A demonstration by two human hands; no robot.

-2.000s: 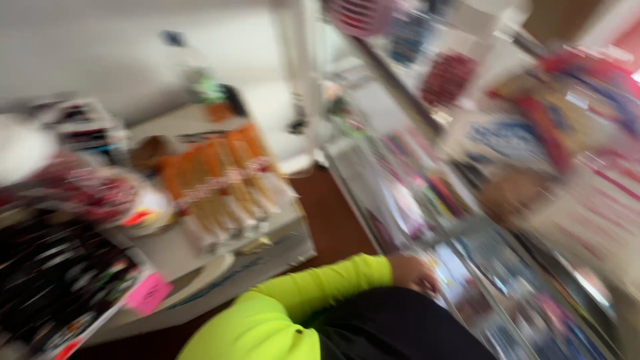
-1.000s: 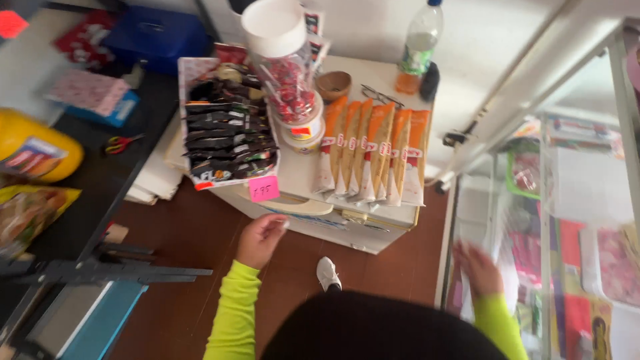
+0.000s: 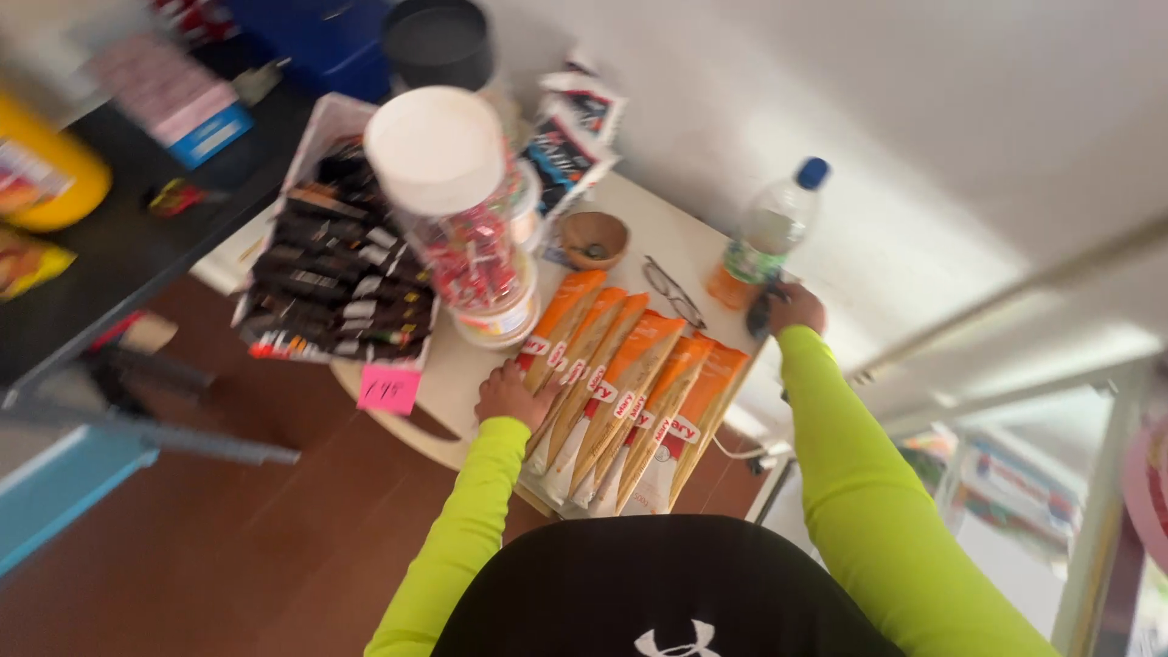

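Note:
Long orange-and-beige pasta packets (image 3: 630, 392) lie side by side on a white tabletop (image 3: 639, 210). My left hand (image 3: 516, 394) rests at their left edge, fingers bent; whether it grips a packet is not plain. On the right, my right hand (image 3: 797, 310) touches a small black object (image 3: 760, 315) beside a clear bottle (image 3: 766, 228) with a blue cap and orange liquid. Eyeglasses (image 3: 673, 292) and a small brown bowl (image 3: 593, 239) are behind the packets. Left of them stands a tall plastic jar (image 3: 456, 210) of red-wrapped sweets.
A box of dark-wrapped packets (image 3: 342, 265) with a pink handwritten tag (image 3: 389, 390) stands at the table's left. Beyond it is a black surface (image 3: 219, 182) with a yellow container (image 3: 46, 164) and a blue box (image 3: 310, 41). A glass-and-metal showcase (image 3: 995, 474) stands at right.
Both hands have moved forward from in front of the table: the left to the pasta packets, the right to the black object beside the bottle. The view has moved closer to the table.

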